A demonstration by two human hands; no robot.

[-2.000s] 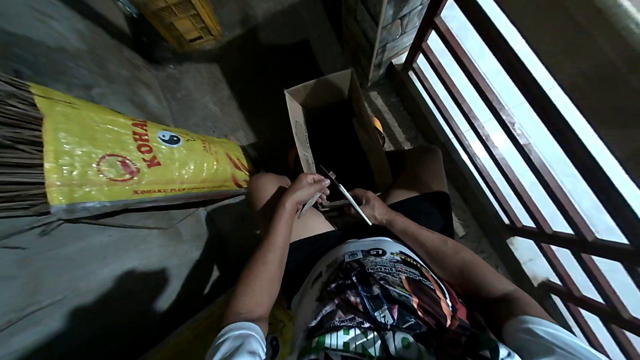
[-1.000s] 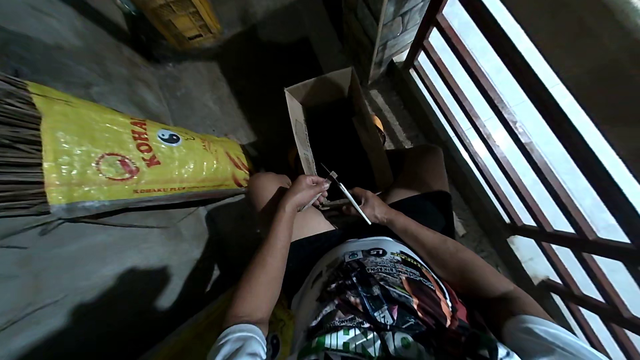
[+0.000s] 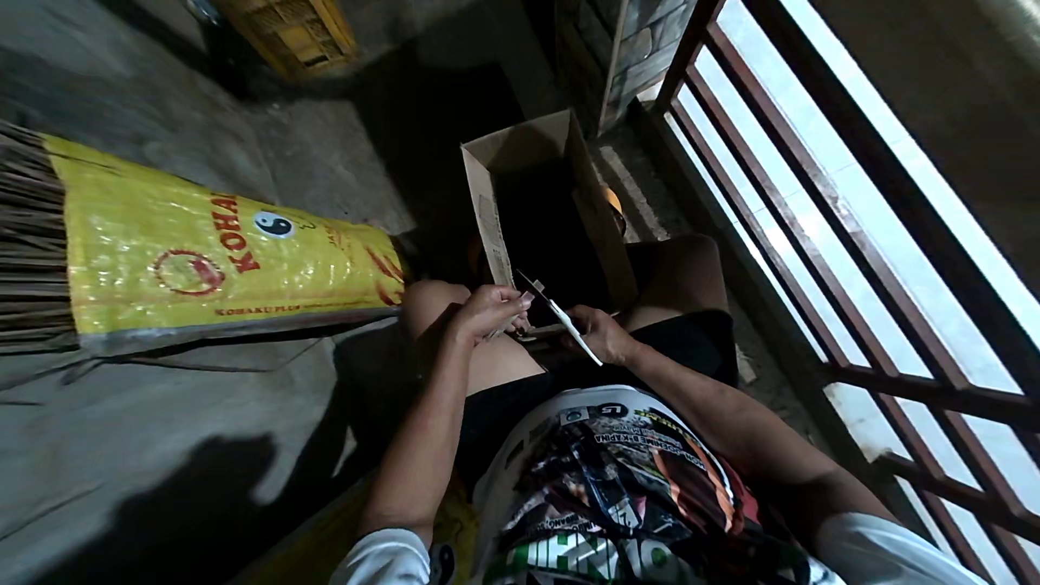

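My right hand (image 3: 600,335) is closed round the white handle of a knife (image 3: 575,329), its dark, thin blade slanting up and left over the box. Just left of the blade, my left hand (image 3: 491,313) pinches a small, thin piece that is too blurred to name. A thin strip (image 3: 543,331) runs low between both hands; its ends are hidden by the fingers. An open cardboard box (image 3: 493,215) stands between my knees, beyond the hands, and its inside is too dark to read.
A yellow woven sack (image 3: 309,268) full of thin brown sticks (image 3: 31,244) lies at the left. A yellow plastic crate (image 3: 305,36) stands at the upper left. Brown metal bars (image 3: 821,187) run along the right side. An orange object (image 3: 615,207) shows behind the box.
Two seconds ago a pale strip hung below my left hand; now less of it shows there. The knife has tilted slightly in my right hand.
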